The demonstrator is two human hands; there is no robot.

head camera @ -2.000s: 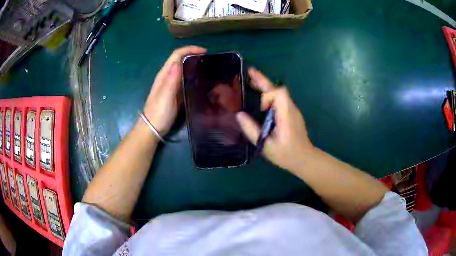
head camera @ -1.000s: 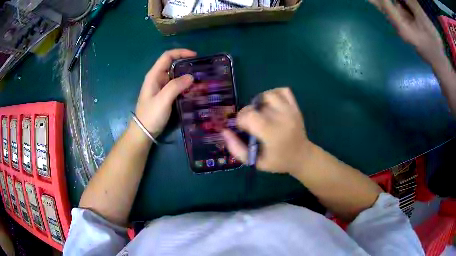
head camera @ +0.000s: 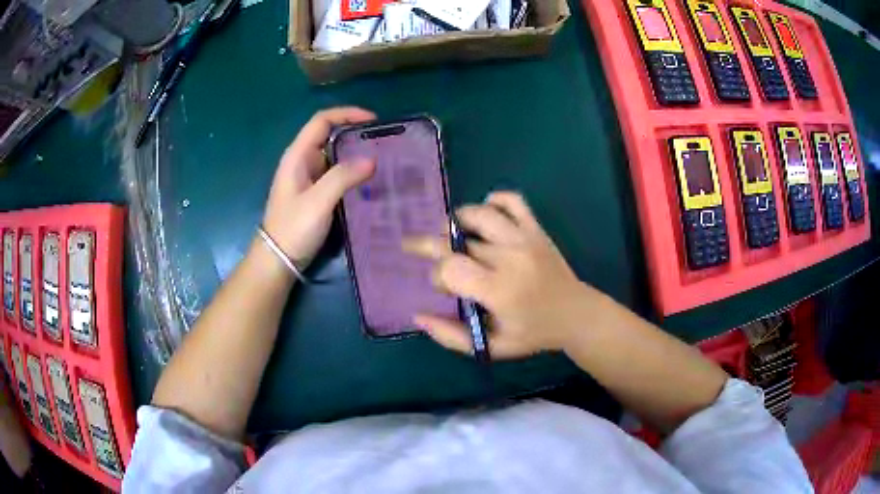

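Observation:
A large smartphone (head camera: 400, 232) lies in front of me with its screen lit pale pink and blurred. My left hand (head camera: 314, 193) grips its upper left edge, with the thumb over the screen. My right hand (head camera: 502, 275) is at its right side and holds a dark marker pen (head camera: 473, 323) against the palm. A fingertip of my right hand is over the middle of the screen; I cannot tell if it touches.
An open carton (head camera: 425, 53) with white and red blocks stands ahead. A red tray (head camera: 666, 294) of yellow-faced keypad phones (head camera: 700, 183) is at right. Another red tray (head camera: 121, 318) with phones back side up is at left. Pens and cables lie upper left. Stacked handsets (head camera: 772, 371) sit below bench level at right.
The smartphone screen has gone from dark to icons to pale pink. My left thumb has moved onto the screen. Another person's hand appeared at right and is gone; a red phone tray now lies there.

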